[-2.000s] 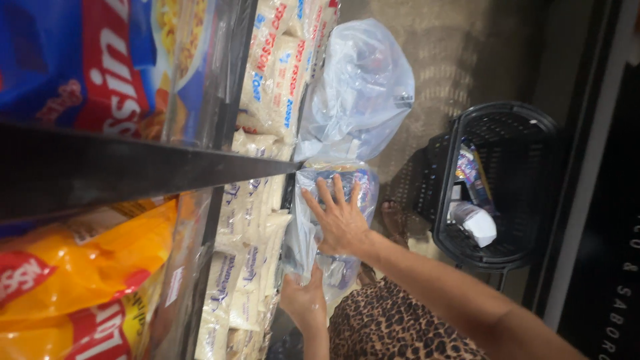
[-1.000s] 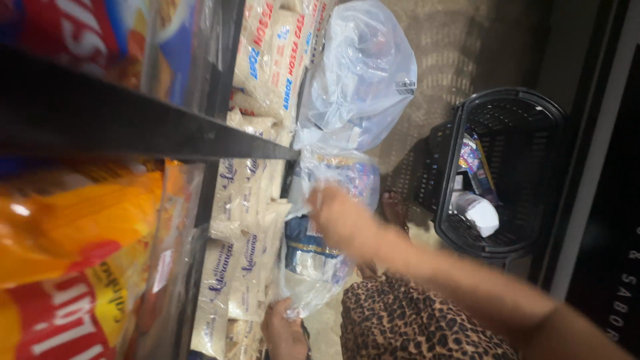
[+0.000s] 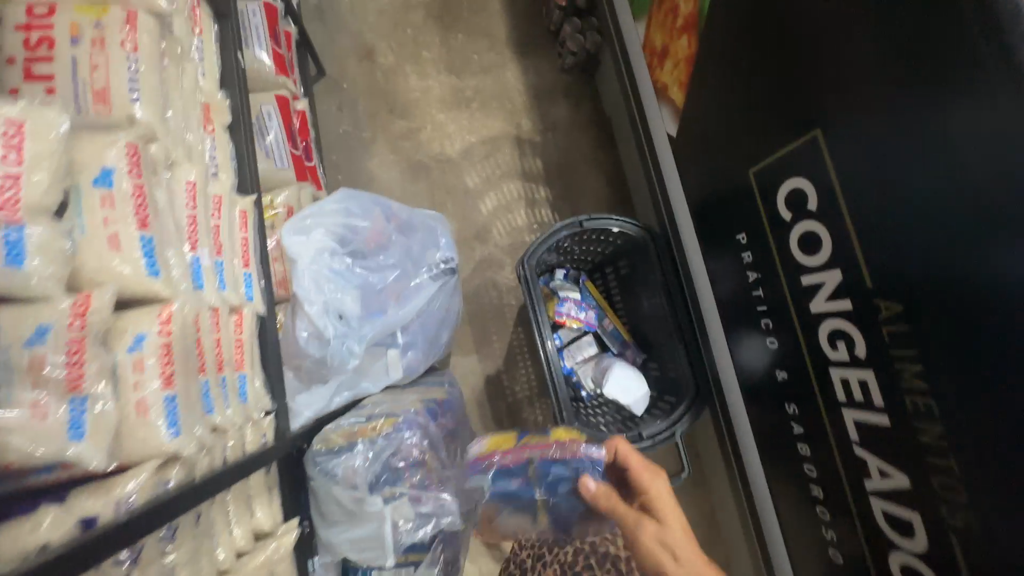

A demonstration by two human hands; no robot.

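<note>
My right hand (image 3: 648, 508) grips a plastic-wrapped pack (image 3: 536, 480) with blue, pink and yellow colours, blurred, at the bottom centre. Just left of the pack lies a filled clear plastic bag (image 3: 384, 480), its packaged contents showing through. Beyond it a larger, whitish translucent bag (image 3: 372, 296) bulges beside the shelf. A black perforated shopping basket (image 3: 552, 352) stands on the floor beyond my hand, holding several colourful packages (image 3: 572, 308) and a white rounded item (image 3: 626, 386). My left hand is out of view.
Shelves with stacked bags of rice (image 3: 120, 216) run along the left, edged by a dark metal rail (image 3: 256, 200). A black cabinet (image 3: 848, 320) with large lettering borders the right side. Dark round objects (image 3: 574, 36) sit at the top. Leopard-print fabric (image 3: 572, 554) shows at the bottom.
The view has shifted considerably. My right hand has moved from the clear bag to the right and now holds a wrapped pack. My left hand, earlier by the bag's lower end, has left the view.
</note>
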